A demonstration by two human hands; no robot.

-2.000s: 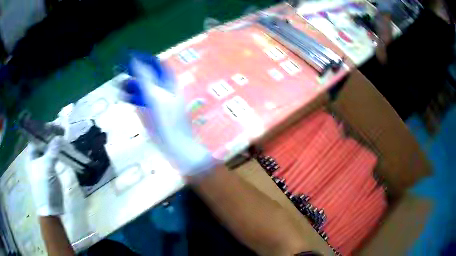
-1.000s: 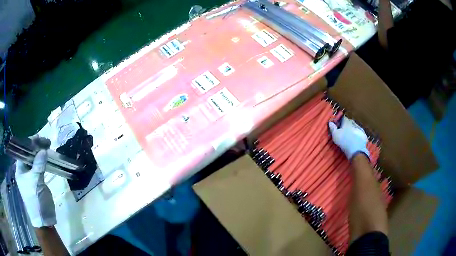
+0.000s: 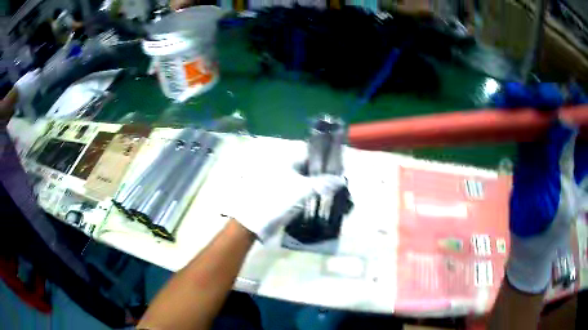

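Observation:
My left hand (image 3: 290,196), in a white glove, is closed around a bunch of upright silver metal tubes (image 3: 327,142). The tubes stand on a crumpled black cloth (image 3: 316,225) over a flat grey-white base. My right hand (image 3: 541,174), in a glove with blue palm and fingers, is raised at the right and grips red rods (image 3: 445,130). The rods lie roughly level, their left end beside the tube tops. Blur hides how many rods there are and whether they touch the tubes.
Silver tubes with dark ends (image 3: 169,180) lie on the bench to the left. Pink-red printed sheet (image 3: 425,238) covers the bench at right. Beyond are a white bucket (image 3: 184,64) and a large black heap (image 3: 348,48). Another person's gloved hand (image 3: 27,84) shows at far left.
The view has swung left, and the carton is out of view. My right hand has come from the carton with red rods. The tubes in my left hand, tilted before, now stand upright.

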